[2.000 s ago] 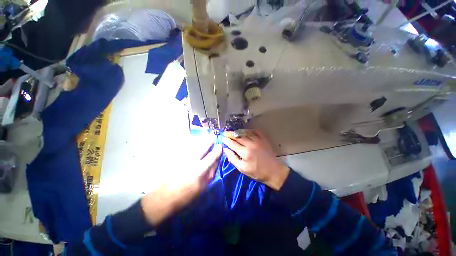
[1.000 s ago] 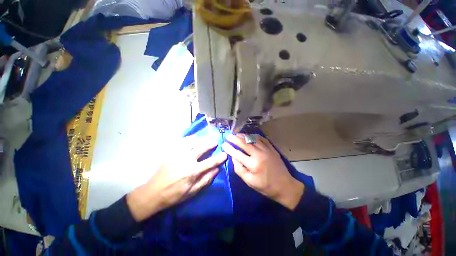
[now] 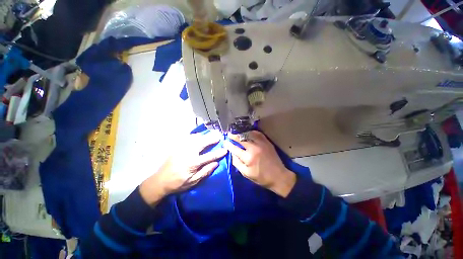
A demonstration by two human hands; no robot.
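Glossy blue fabric (image 3: 205,195) lies under the needle area of the cream-white sewing machine (image 3: 325,76) and drapes down towards my lap. A thin light seam line runs down its middle. My left hand (image 3: 188,159) lies on the fabric left of the seam, its fingertips pinching it just in front of the presser foot (image 3: 226,130). My right hand (image 3: 259,161) holds the fabric right of the seam, fingertips close to the left ones; a ring-like metal item shows on one finger. Bright light washes out the left fingertips and the foot.
Matte navy cut pieces (image 3: 71,152) lie along the left of the white table (image 3: 139,121), over yellow printed tape (image 3: 104,157). A dark device (image 3: 38,96) sits in a tray at far left. A red basket (image 3: 451,195) with scraps stands at right.
Since two seconds ago, more blue fabric lies spread flat around the seam, and my left hand has flattened onto it. The camera view moved closer, then back. Both hands stay near the needle.
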